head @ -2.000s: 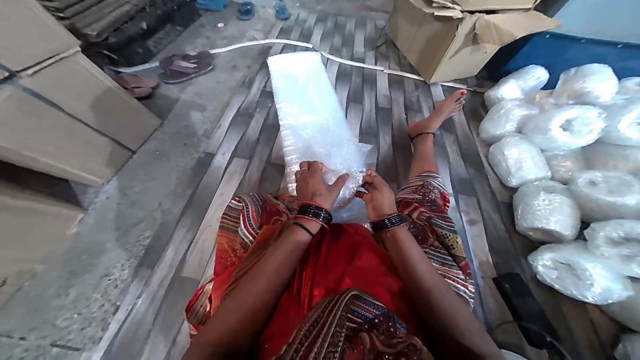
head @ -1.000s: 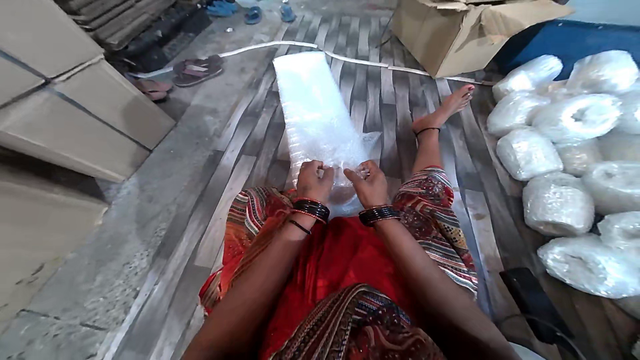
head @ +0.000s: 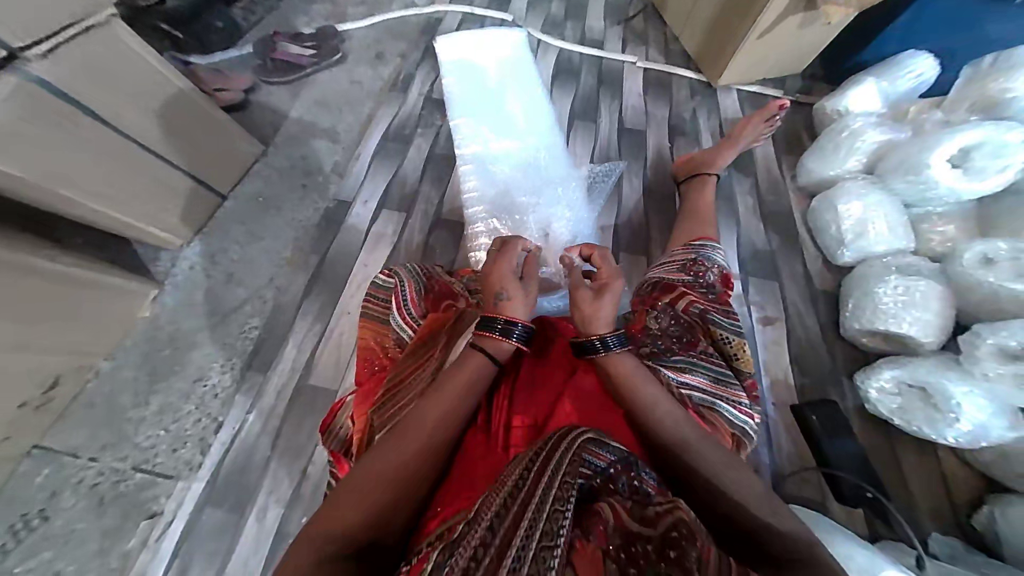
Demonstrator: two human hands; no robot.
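Note:
A stack of bubble-wrap sheets (head: pixel 508 136) lies on the striped floor mat in front of me, its near end between my legs. My left hand (head: pixel 510 280) pinches the near edge of the bubble wrap between thumb and fingers. Close by on the right, my right hand (head: pixel 594 284) also pinches the thin film, its fingers curled. A loose corner of the wrap (head: pixel 604 184) sticks out to the right. What lies under the film between my hands is hard to make out.
Several wrapped rolls (head: pixel 896 304) are piled at the right. A black phone-like object (head: pixel 836 452) and a cable lie near them. Cardboard boxes stand at left (head: pixel 104 136) and at top right (head: pixel 744 40). A white pipe or cord (head: pixel 584 50) crosses the mat; sandals (head: pixel 300 54) lie beyond.
My right hand has moved away from its place beside the left hand's fingers two seconds ago, then come upright with its fingertips on the film. The stack of bubble wrap has stayed in place.

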